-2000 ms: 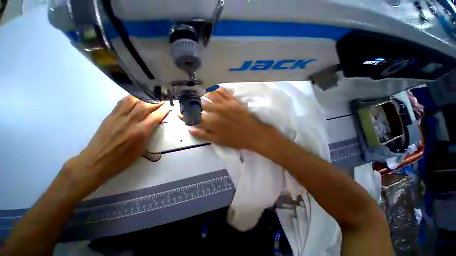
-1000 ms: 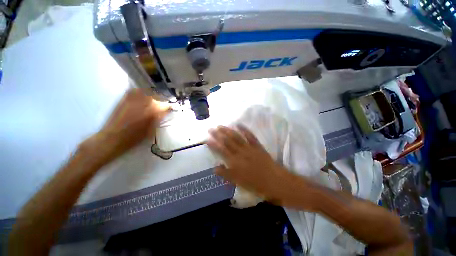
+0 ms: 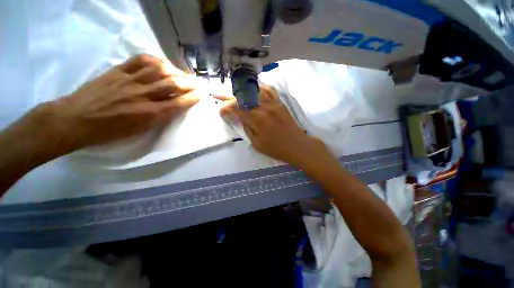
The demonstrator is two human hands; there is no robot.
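White cloth [image 3: 152, 153] lies under the needle area and spreads left across the table. My left hand [image 3: 129, 104] is left of the needle, its fingers bent together on the cloth; glare washes out the fingertips. My right hand [image 3: 270, 121] is just right of the needle, its fingers closed at the cloth, partly hidden behind the dark grey cylinder [image 3: 246, 89]. The white sewing machine head [image 3: 349, 34] stands above both hands. More white cloth [image 3: 321, 90] lies behind my right hand. The needle tip is too bright to make out.
The grey ruler strip [image 3: 197, 198] runs along the table's front edge. A yellow-green open box [image 3: 418, 135] stands at the right end, near an orange-rimmed container. White strips [image 3: 399, 199] hang below the edge at the right, beside clear plastic wrapping.
The view has moved closer to the needle. The cloth now spreads left under my left hand and covers the needle plate. My right hand has moved up from the plate's front to the needle.
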